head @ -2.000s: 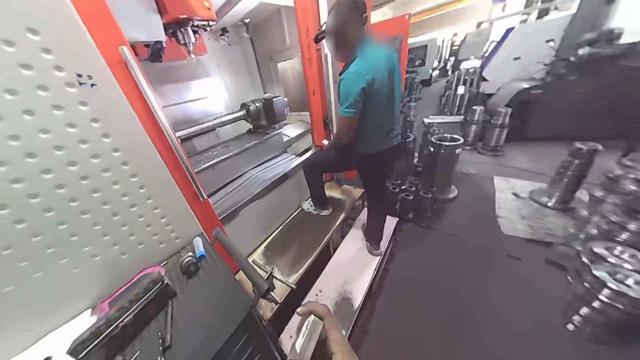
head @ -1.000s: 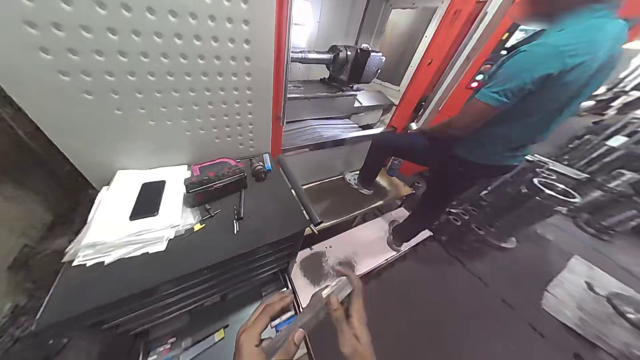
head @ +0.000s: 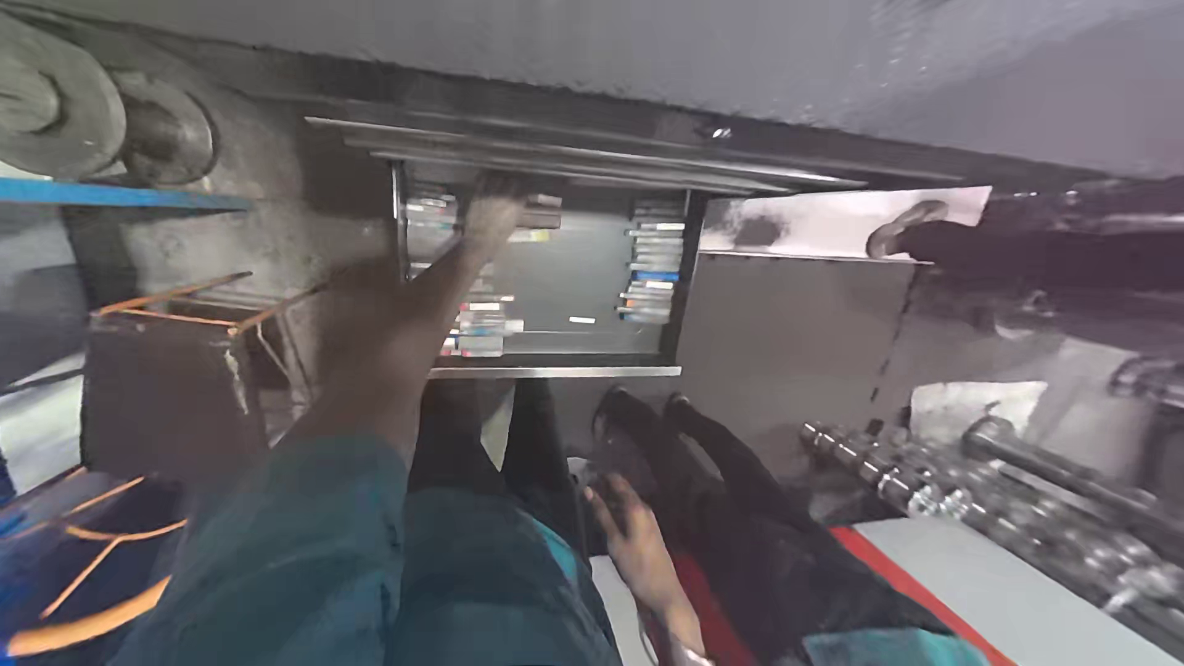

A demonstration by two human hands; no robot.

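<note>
My left hand (head: pixel 495 208) reaches into an open drawer (head: pixel 555 372) among rows of small boxes, beside some dark boxes (head: pixel 541 211); motion blur hides its fingers and whether it grips one. Small boxes (head: pixel 486 324) line the drawer's left side, and more boxes (head: pixel 652 273), one of them blue, line the right side. A small white piece (head: pixel 582 320) lies on the drawer floor. At bottom centre, below the drawer, what appears to be my right hand (head: pixel 638 541) has its fingers apart, with nothing visible in it.
A person's shoe (head: pixel 906 229) rests on a pale board (head: pixel 832 222) at right. Dark-clothed legs (head: pixel 731 462) stand close by on the right. Shiny metal shafts (head: pixel 879 472) lie at lower right. At left are a dark box-like stand (head: pixel 166 388) and a blue bar (head: pixel 120 195).
The view has swung down and left to the drawer. My hands, together around a greyish object one second ago, are now apart, the left one inside the drawer. That object is out of sight.
</note>
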